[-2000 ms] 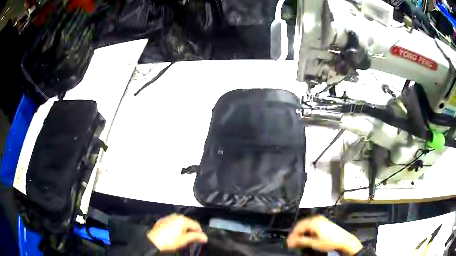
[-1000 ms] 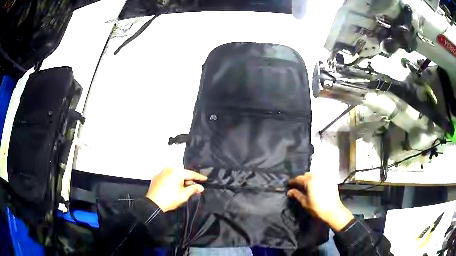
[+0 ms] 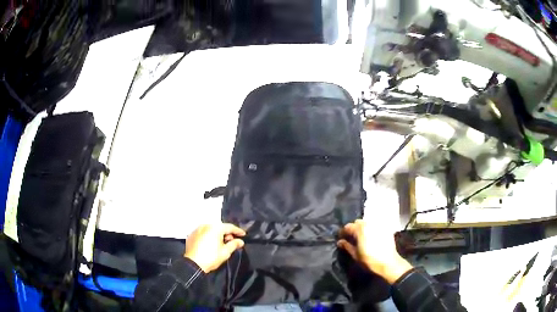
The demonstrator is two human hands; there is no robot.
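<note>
A black backpack front panel (image 3: 296,140) lies flat on the white tabletop, rounded end away from me, with a small side tab at its left. Its near edge meets more black fabric (image 3: 293,271) that hangs over the table's front edge. My left hand (image 3: 214,245) pinches the left end of this seam between thumb and fingers. My right hand (image 3: 371,248) pinches the right end. The seam is stretched straight between them. The fingertips are partly blurred.
The white sewing machine head (image 3: 464,55) and its cylinder arm (image 3: 421,125) stand right of the panel. A black bag piece (image 3: 52,183) lies at the left table edge, beside blue crate parts (image 3: 11,177). A dark heap lies behind. A thin black strip (image 3: 163,76) lies at the back left.
Both hands have come up from the table's front edge and taken hold of the seam. The black fabric beyond it has come into view in front of me. The camera view has shifted.
</note>
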